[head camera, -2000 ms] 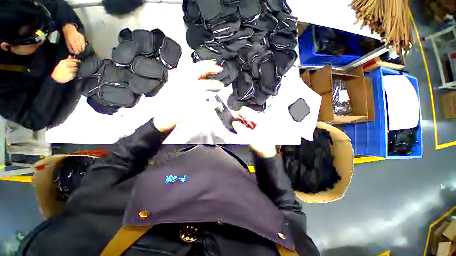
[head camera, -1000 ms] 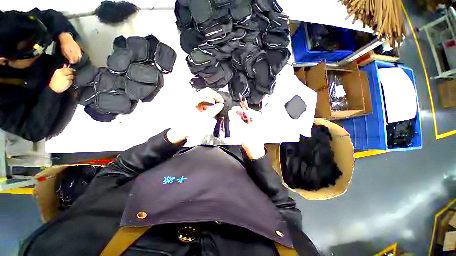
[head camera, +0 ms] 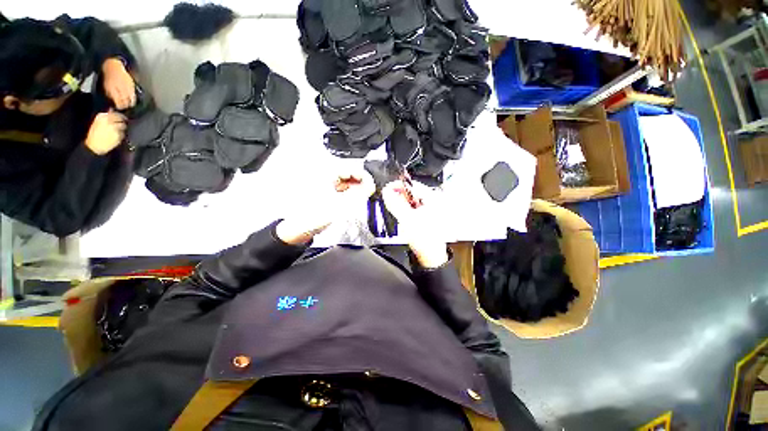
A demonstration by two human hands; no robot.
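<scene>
A small black fabric piece (head camera: pixel 383 178), perhaps a pouch, is between my hands near the table's front edge, with dark strips hanging down. My left hand (head camera: pixel 335 198) is closed at its left side and holds it; the fingers are washed out against the white sheet. My right hand (head camera: pixel 413 210) is closed around a small red tool (head camera: pixel 408 192), likely snips, touching the piece's right side. The blades are too blurred to make out. The main pile of black pouches (head camera: pixel 396 76) lies straight ahead, just beyond my hands.
A second black pile (head camera: pixel 210 135) is at left beside a coworker (head camera: pixel 59 126). One flat dark piece (head camera: pixel 500 181) lies at right on the white table (head camera: pixel 244 206). Cartons (head camera: pixel 581 278) and blue crates (head camera: pixel 674 181) stand right of the table; another carton (head camera: pixel 80 324) is at lower left.
Since two seconds ago both hands have come closer together around the black piece. Over the last second they have barely moved; the left fingers have shifted slightly.
</scene>
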